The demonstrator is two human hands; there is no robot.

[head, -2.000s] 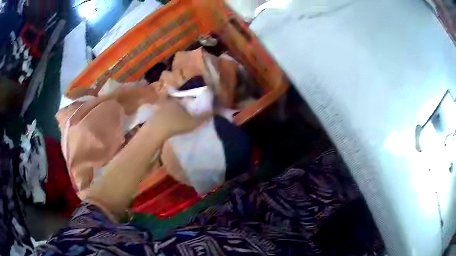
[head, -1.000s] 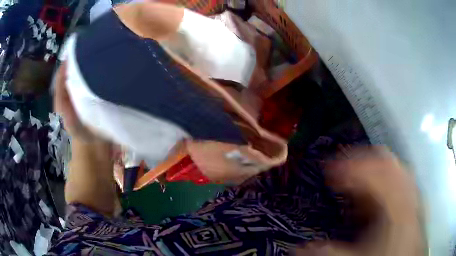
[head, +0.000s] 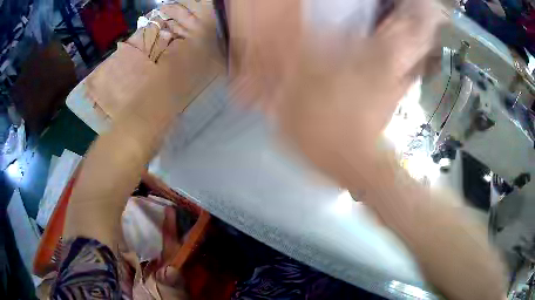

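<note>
A blurred salmon-pink garment (head: 258,41) with a white part and a thin dark edge is raised at the top of the picture, cut off by the edge. My left hand (head: 202,44) is at its left side, blurred, and appears to hold it; the fingers are not distinct. My right hand (head: 334,99) reaches up from the lower right in front of the garment, strongly blurred; its grip cannot be made out.
The pale machine table (head: 234,170) has a ruler-marked front edge. Pink fabric pieces (head: 117,79) lie at its far left. The sewing machine (head: 493,126) with a bright lamp stands right, beside a black rectangle (head: 474,179). An orange basket (head: 190,240) with garments is below the table edge.
The view has swung from the basket to the table and machine. The garment has moved from above the basket to over the table, and my right hand has come up to it.
</note>
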